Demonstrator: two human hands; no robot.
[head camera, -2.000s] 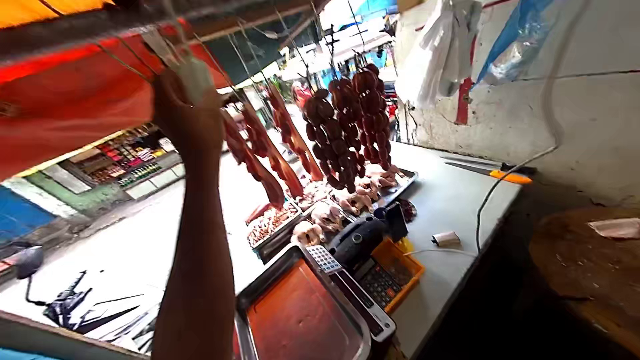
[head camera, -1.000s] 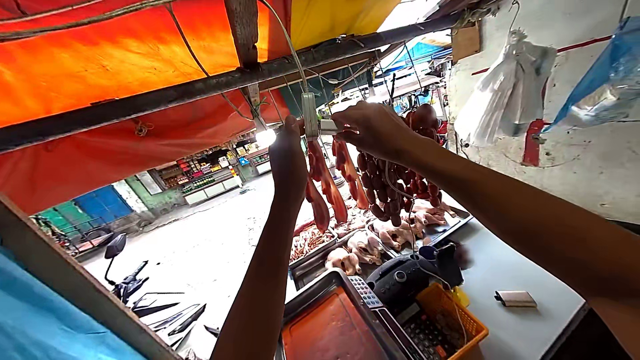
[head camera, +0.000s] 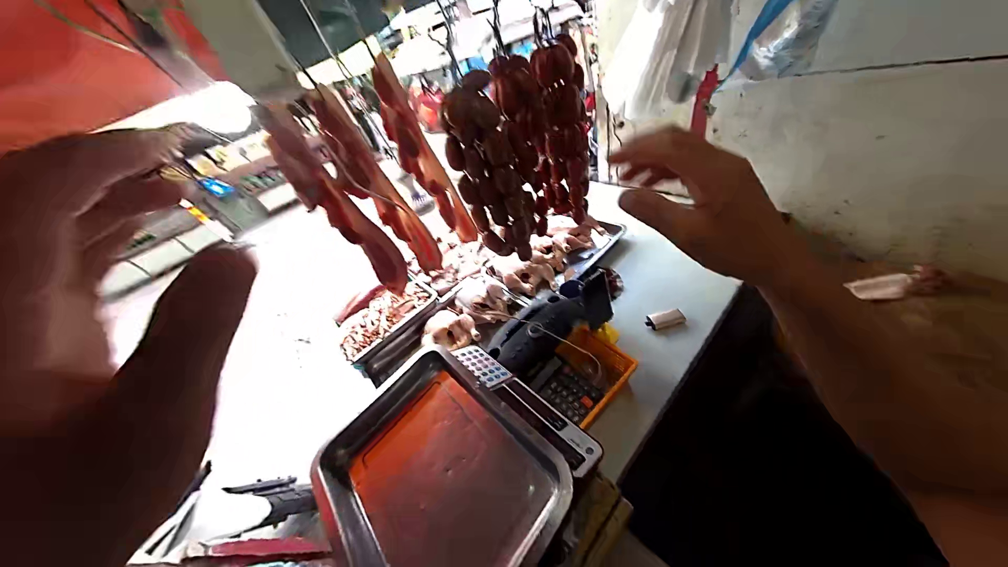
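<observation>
Close to the camera at the left, my left hand (head camera: 118, 299) is raised with fingers and thumb apart, holding nothing. My right hand (head camera: 693, 197), also empty with its fingers spread, is in the air over the white counter (head camera: 685, 276). Between them, strips of raw meat (head camera: 378, 189) hang from hooks or strings. Beside the strips are bunches of dark linked sausages (head camera: 504, 150). A pale, blurred block (head camera: 236, 47) hangs above the strips. Below stands a weighing scale's metal tray (head camera: 457, 472) with a reddish reflection; its keypad (head camera: 482, 366) faces the counter.
Whole poultry (head camera: 480, 299) and small meat pieces (head camera: 386, 319) lie in trays behind the scale. An orange basket (head camera: 622, 370) holds a calculator (head camera: 571, 394). A dark telephone-like device (head camera: 535, 331) and a small silvery object (head camera: 665, 319) rest nearby. Plastic bags (head camera: 661, 55) hang by the wall.
Both hands were together at the pale block above the meat strips one second ago; now they are apart and off it. The view has tilted down.
</observation>
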